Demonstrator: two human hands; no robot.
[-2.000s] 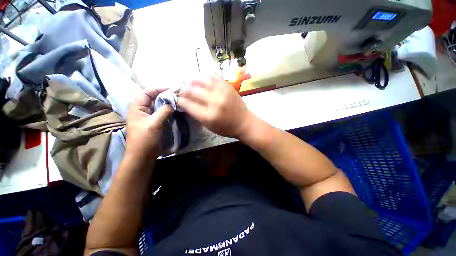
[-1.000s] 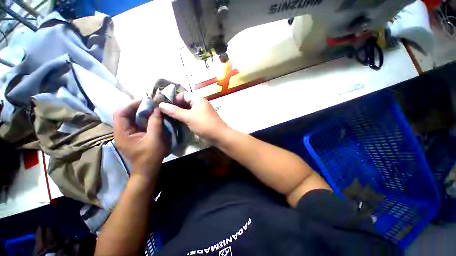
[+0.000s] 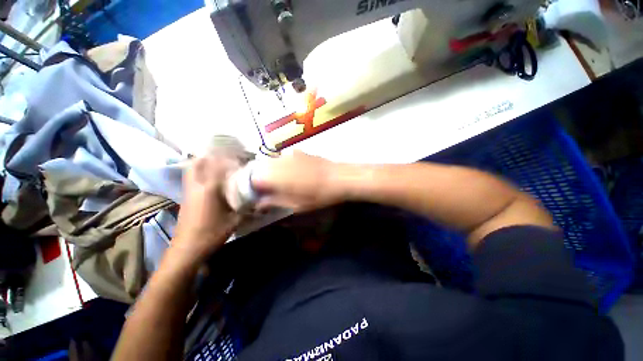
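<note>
The garment (image 3: 106, 204), tan on one side and pale grey-blue on the other, lies bunched on the left of the white table and hangs over its front edge. My left hand (image 3: 208, 204) is closed on a bunched part of the garment near the front edge. My right hand (image 3: 292, 183) grips the same pale bunch from the right, close against my left hand. Both hands are blurred, and the exact fabric edge between the fingers cannot be made out.
The sewing machine head (image 3: 317, 28) stands behind my hands, with an orange guide (image 3: 308, 113) below its needle area. Black-handled scissors (image 3: 518, 56) lie at the machine's right end. A blue basket (image 3: 578, 204) is below the table at right.
My right elbow has swung outward to the right and my right hand has turned around the bunch. The view has shifted, so the machine sits further left and higher. The fabric remains held.
</note>
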